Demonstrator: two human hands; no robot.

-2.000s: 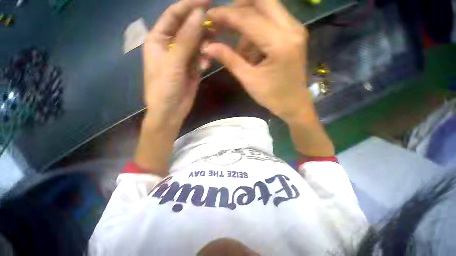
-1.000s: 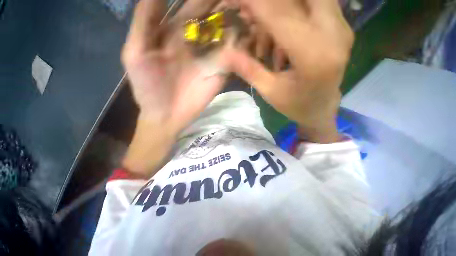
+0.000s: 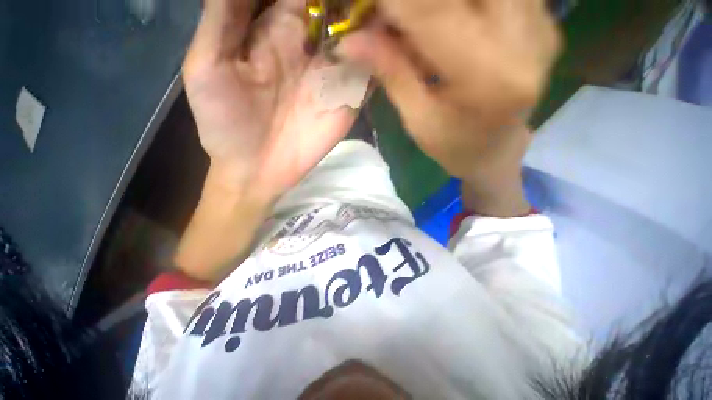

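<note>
Small shiny yellow-wrapped components (image 3: 337, 30) are between my two hands at the top edge. My left hand (image 3: 250, 98) is bare, palm up, with its fingertips cut off by the top edge; the components rest at its fingers. A small pale scrap (image 3: 343, 86) lies against the heel of this palm. My right hand (image 3: 472, 70) is bare and blurred, back towards me, its thumb and fingers bent over and pinching at the components. The exact grip and the number of parts are partly hidden by the fingers.
The dark grey-green bench (image 3: 94, 148) is on the left, its edge curving down beside my left arm. A pale paper scrap (image 3: 31, 117) lies on it. A blue bin (image 3: 437, 209) and a large pale box-like surface (image 3: 624, 156) are at the right, over green floor.
The view has shifted right, so the bench scrap sits further left. Both hands have drawn in around the yellow components, and a pale scrap now shows on my left palm. The mesh tray has left the view.
</note>
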